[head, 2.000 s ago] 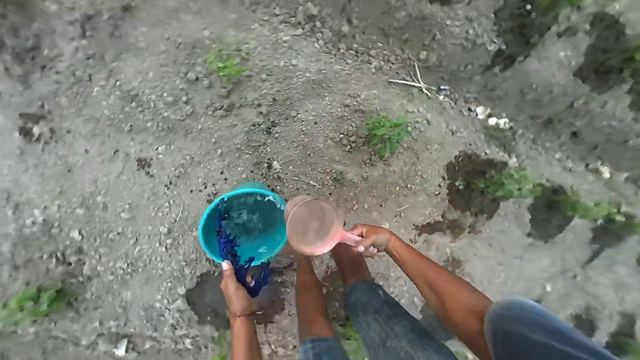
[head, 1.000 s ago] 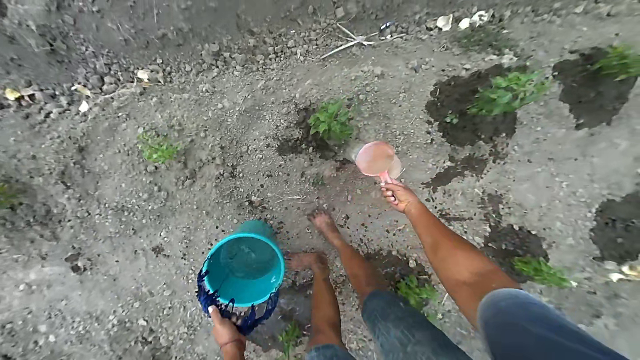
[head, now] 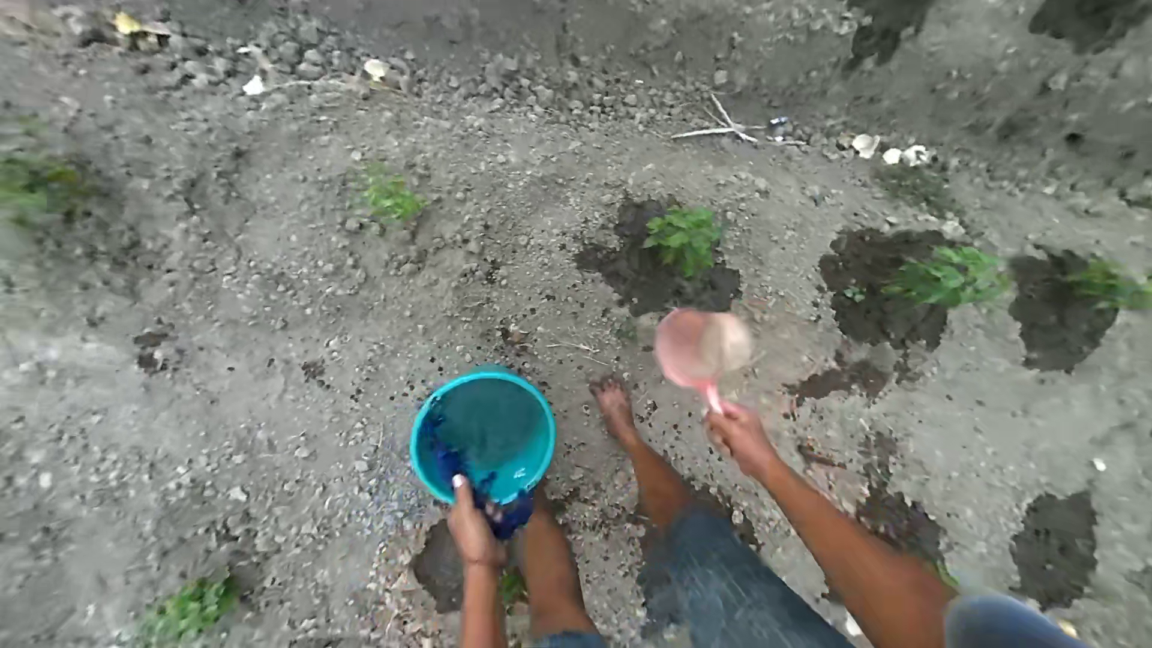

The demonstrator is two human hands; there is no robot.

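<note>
My left hand (head: pixel 475 531) grips the near rim of a teal plastic bucket (head: pixel 419 450) together with dark blue netting or cord (head: pixel 511 515) that hangs over the edge. Water (head: pixel 499 423) stands in the bucket. My right hand (head: pixel 742 438) is closed on the handle of a pink plastic dipper (head: pixel 684 346), out to the right of the bucket and blurred. Whether water remains in the dipper is hard to tell. Just beyond it a green plant (head: pixel 686 239) stands in dark wet soil (head: pixel 639 279).
More plants (head: pixel 954 275) grow at the right in wet patches. A small plant (head: pixel 391 194) stands in dry soil at the upper left, another (head: pixel 191 608) at the lower left. Dry twigs (head: pixel 727 129) lie at the top. My bare foot (head: pixel 614 405) is between bucket and dipper.
The dipper was beside the bucket two seconds ago, then moved right and away from it toward the plant. The dark wet patch around that plant has grown. The view has shifted.
</note>
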